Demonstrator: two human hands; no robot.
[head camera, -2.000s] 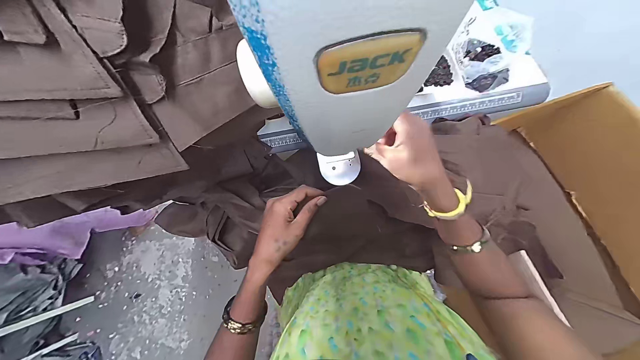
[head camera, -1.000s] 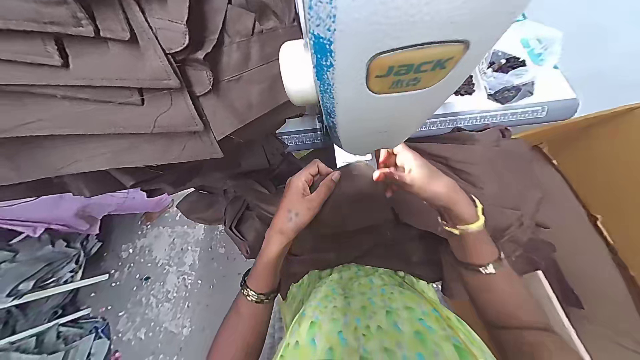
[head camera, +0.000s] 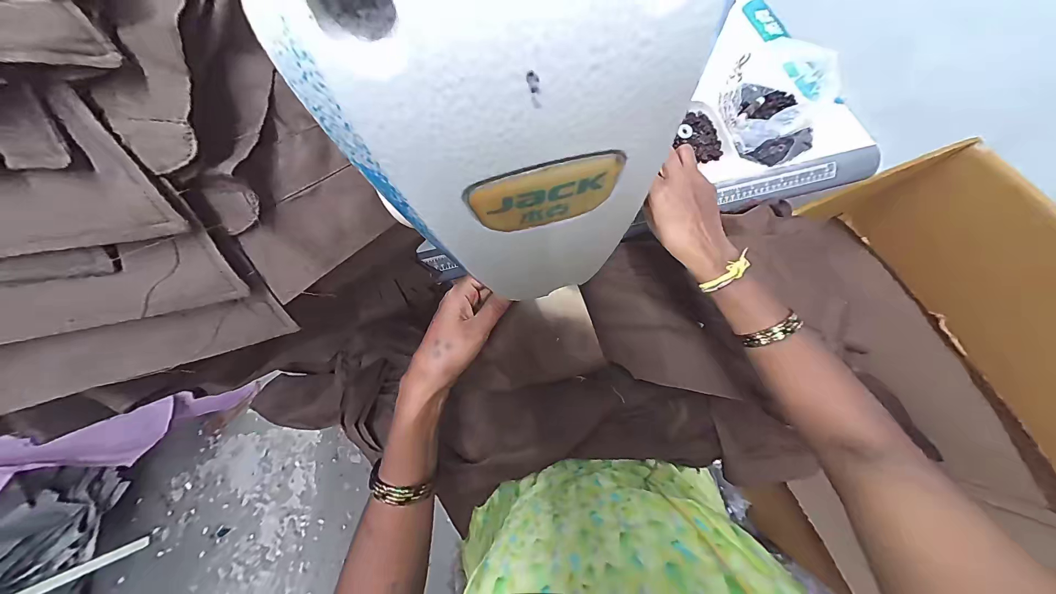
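Observation:
The white head of a Jack sewing machine (head camera: 495, 107) fills the upper middle and hides its needle area. Brown fabric (head camera: 553, 346) lies under it and spreads toward my lap. My left hand (head camera: 456, 330) rests at the fabric by the lower left of the head, thumb and forefinger close together; their tips are partly hidden, so a grip is unclear. On the right side of the head, my right hand (head camera: 686, 210) is raised near the machine bed, fingertips beside the small dark pieces (head camera: 701, 136). Whether it holds anything cannot be made out.
Stacked brown cut fabric pieces (head camera: 107, 239) are at the left. A cardboard box (head camera: 949, 214) stands at the right. Plastic bags with dark pieces (head camera: 771, 115) lie on the white machine bed (head camera: 841, 148). Lilac cloth (head camera: 124, 433) hangs at the lower left above the floor.
My right hand has moved away from my left hand, up and to the right along the machine head. My left hand stays by the fabric. The view has shifted closer to the head.

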